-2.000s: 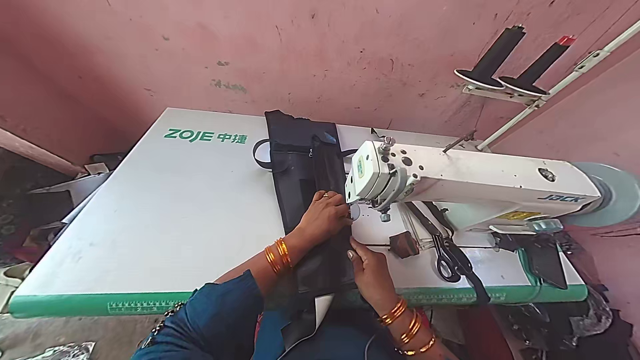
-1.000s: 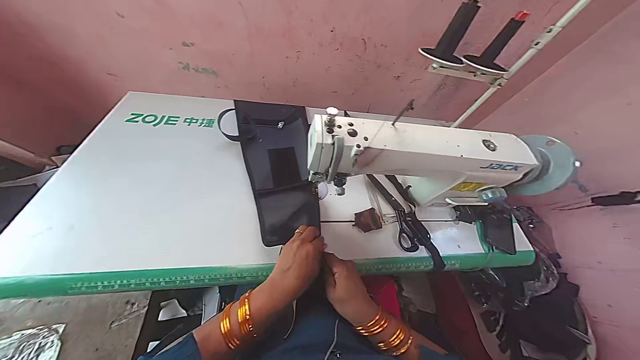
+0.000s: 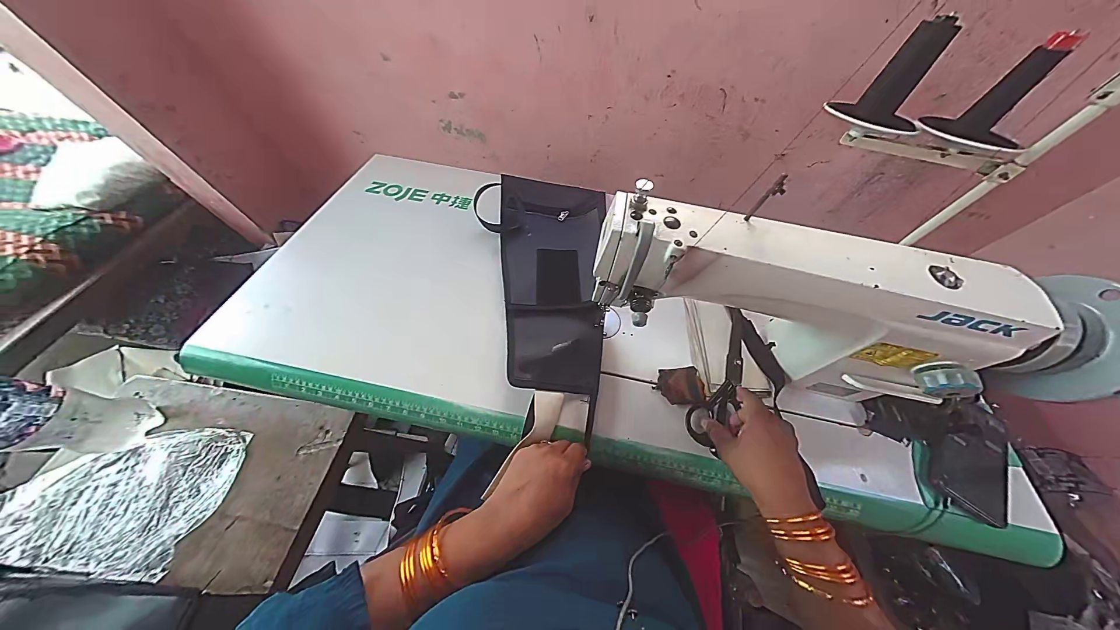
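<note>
A black fabric piece with a zipper and a strap loop point(image 3: 553, 262) lies on the white table of a Jack sewing machine point(image 3: 840, 297), its right edge beside the needle area. My left hand point(image 3: 538, 481), at the table's front edge, is closed on the piece's lower end, where a pale strip point(image 3: 549, 416) and dark edging show. To the right, my right hand point(image 3: 761, 446) has its fingers on the handles of black scissors point(image 3: 724, 407), which lie on the table. A dark strap point(image 3: 761, 350) runs beside the scissors, and a small brown scrap point(image 3: 681, 385) is left of them.
The table point(image 3: 350, 306) has a green front edge with a ruler. Two black thread cones point(image 3: 906, 74) stand on a rack at the upper right. A dark flat item point(image 3: 969, 464) lies at the right end. Cardboard and crumpled silvery sheeting point(image 3: 131, 499) are at the lower left.
My right hand has left the fabric's lower end and moved right to the scissors. My left hand is still at the fabric, where the pale strip now shows. The view has shifted.
</note>
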